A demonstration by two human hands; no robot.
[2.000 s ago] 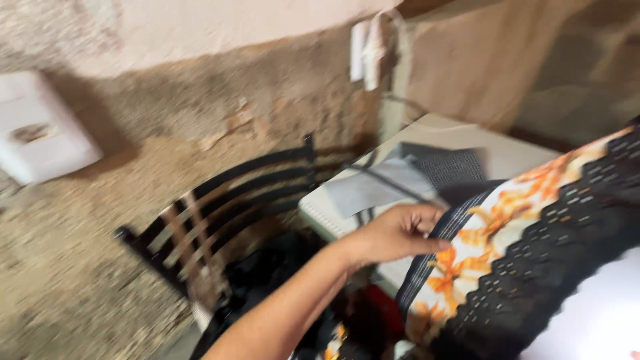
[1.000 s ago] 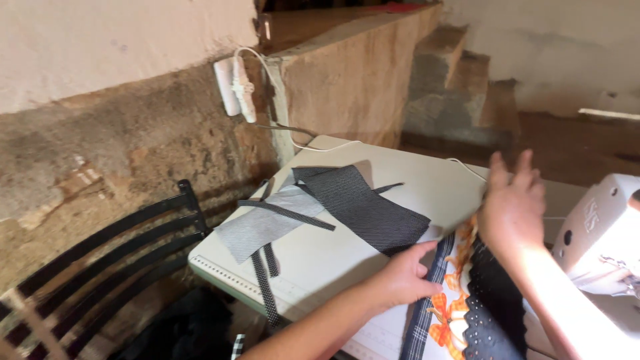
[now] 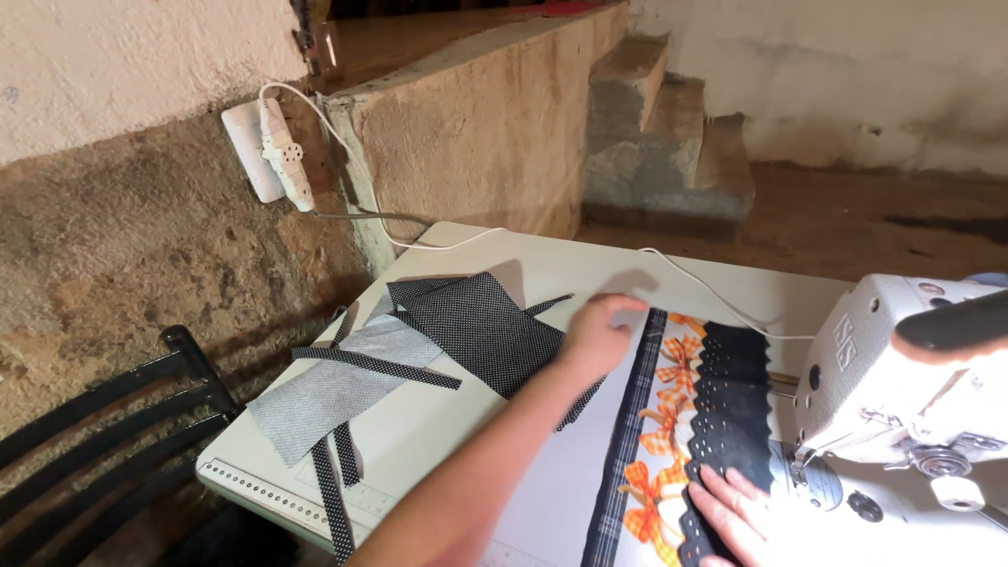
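A fabric panel with orange gingham bows (image 3: 669, 441), a dark plaid band on its left edge and black eyelet trim (image 3: 736, 378) on its right, lies flat on the sewing table (image 3: 543, 252). My left hand (image 3: 594, 339) is at the panel's upper left corner, fingers bent; whether it grips the edge cannot be told. My right hand (image 3: 732, 508) rests flat on the black trim near the bottom, fingers slightly spread, its lower part washed out by glare. Just right of the panel stands a white sewing machine (image 3: 866, 378), its needle area lit.
Black dotted fabric pieces (image 3: 488, 339), a grey fabric piece (image 3: 339, 394) and narrow dotted strips (image 3: 335, 496) lie on the table's left side. A black metal chair (image 3: 118, 394) stands at left. White cords run from a wall outlet (image 3: 252, 150) across the table. Concrete steps (image 3: 669, 118) rise behind.
The panel, raised two seconds ago, now lies flat beside the machine. My left hand has moved up along its plaid edge. My right hand has come down onto the black trim.
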